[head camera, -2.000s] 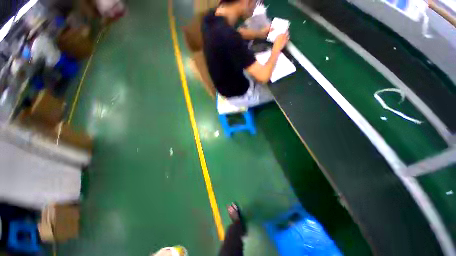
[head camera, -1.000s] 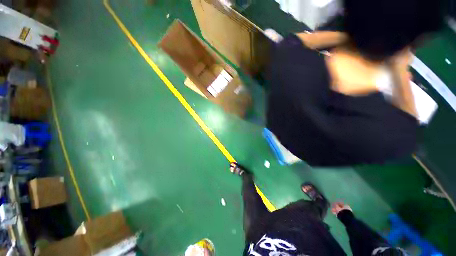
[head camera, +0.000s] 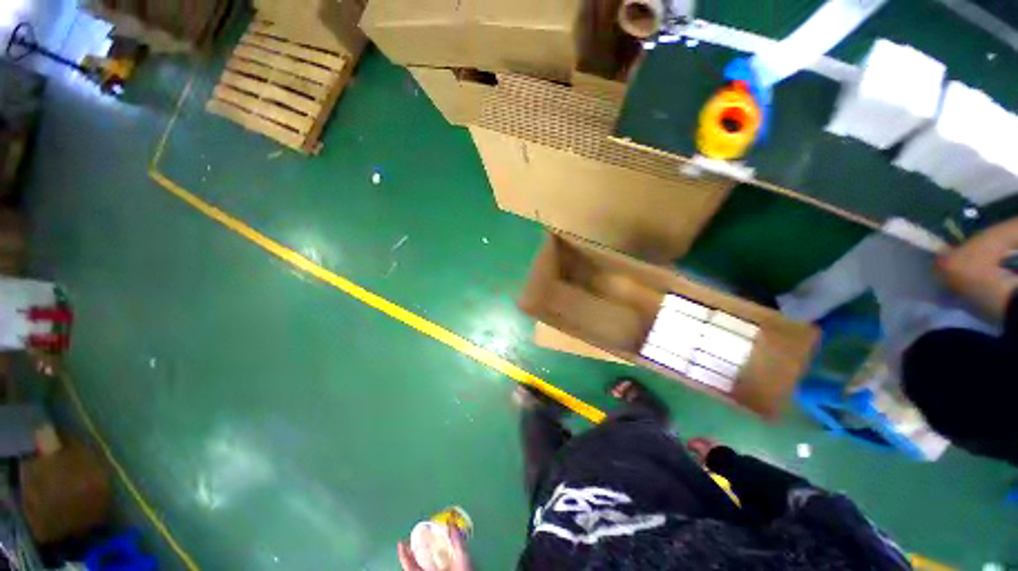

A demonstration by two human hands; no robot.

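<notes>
My left hand [head camera: 458, 553] is at the bottom edge, partly cut off, around a round paper cup [head camera: 433, 542] with a pale top and a yellow side. What is inside the cup is too blurred to tell. My right hand [head camera: 701, 447] is small and blurred at the end of a black sleeve, low right of centre. Whether it holds anything cannot be told.
An open brown carton [head camera: 569, 284] holding white boxes stands on the floor ahead. Flattened cardboard [head camera: 592, 184], a wooden pallet [head camera: 279, 84] and a yellow tape roll [head camera: 728, 125] on the bench are beyond. A seated person's arm [head camera: 988, 268] and a blue stool [head camera: 832, 374] are right.
The view has moved forward along the yellow line. The seated person has shifted to the right edge, and the carton, cardboard and bench end are nearer. The cup shows more fully.
</notes>
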